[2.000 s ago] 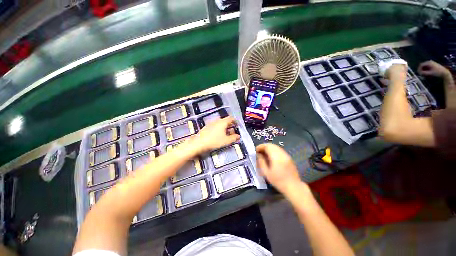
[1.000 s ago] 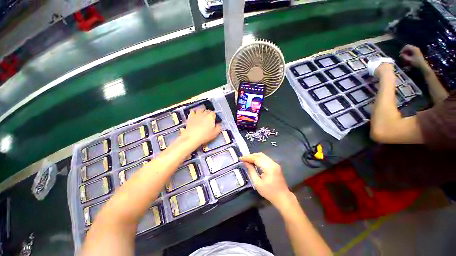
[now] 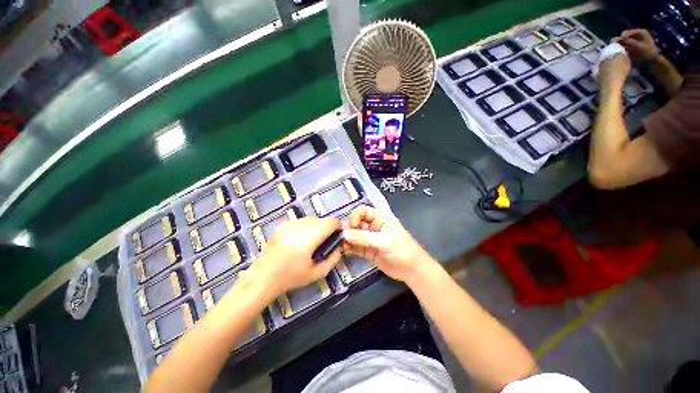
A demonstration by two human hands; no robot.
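My left hand [image 3: 295, 249] holds a dark phone housing [image 3: 328, 246] on edge above the right part of the blister tray [image 3: 318, 175]. My right hand [image 3: 380, 239] is at the housing's right end, its fingertips pinched there; whether a small part is between them cannot be seen. The tray holds rows of black housings, most with a gold strip. An all-black housing [image 3: 303, 153] sits in the top right pocket, and the pocket below it is empty. A loose pile of tiny silvery-pink parts [image 3: 401, 180] lies right of the tray.
A lit smartphone [image 3: 383, 137] leans on a beige fan [image 3: 389, 67]. A black cable with a yellow tag [image 3: 502, 197] lies to the right. A neighbour's arm [image 3: 614, 142] is over another tray [image 3: 529, 163]. A clear bag [image 3: 80, 290] lies left. The green conveyor [image 3: 100, 173] runs behind.
My left hand has lifted a housing from the second pocket down in the right column and brought it towards me. My right hand has moved left to meet it.
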